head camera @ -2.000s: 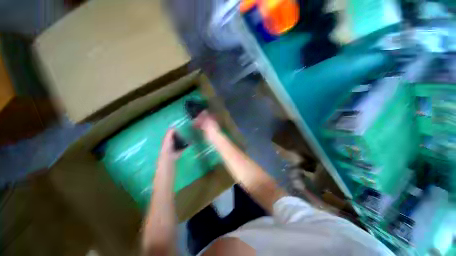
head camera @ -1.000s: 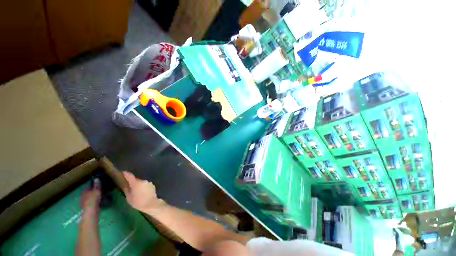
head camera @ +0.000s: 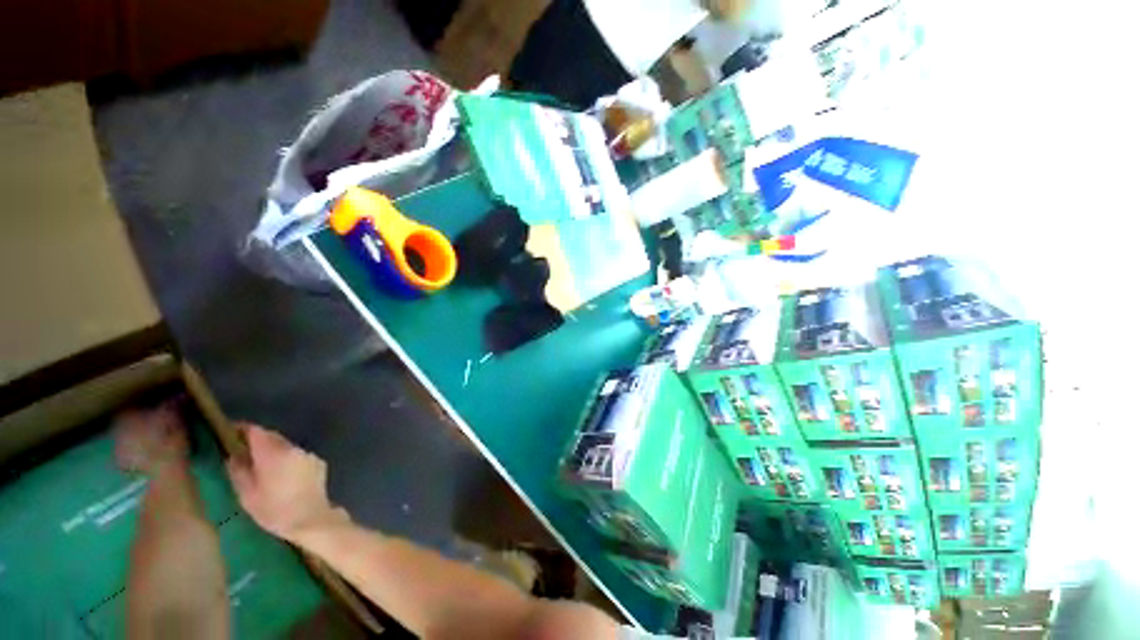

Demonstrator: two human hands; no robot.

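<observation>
An open brown shipping carton (head camera: 188, 375) is at the lower left, cut off by the picture's edge. Green retail boxes (head camera: 75, 525) with white text lie inside it. My left hand (head camera: 153, 450) reaches inside to the carton's far corner; its fingers are blurred, and whether it holds anything cannot be told. My right hand (head camera: 281, 481) grips the carton's side wall at its top edge.
On the green-topped table (head camera: 463, 388) are an orange and blue tape dispenser (head camera: 394, 248), black pieces (head camera: 519, 288), a flattened green box (head camera: 538, 156) and stacked green boxes (head camera: 863, 438). A white sack (head camera: 363, 138) stands behind the table corner.
Two seconds ago both hands held dark pieces over the green boxes. My left hand has gone to the corner, my right to the carton wall. The view has swung toward the table.
</observation>
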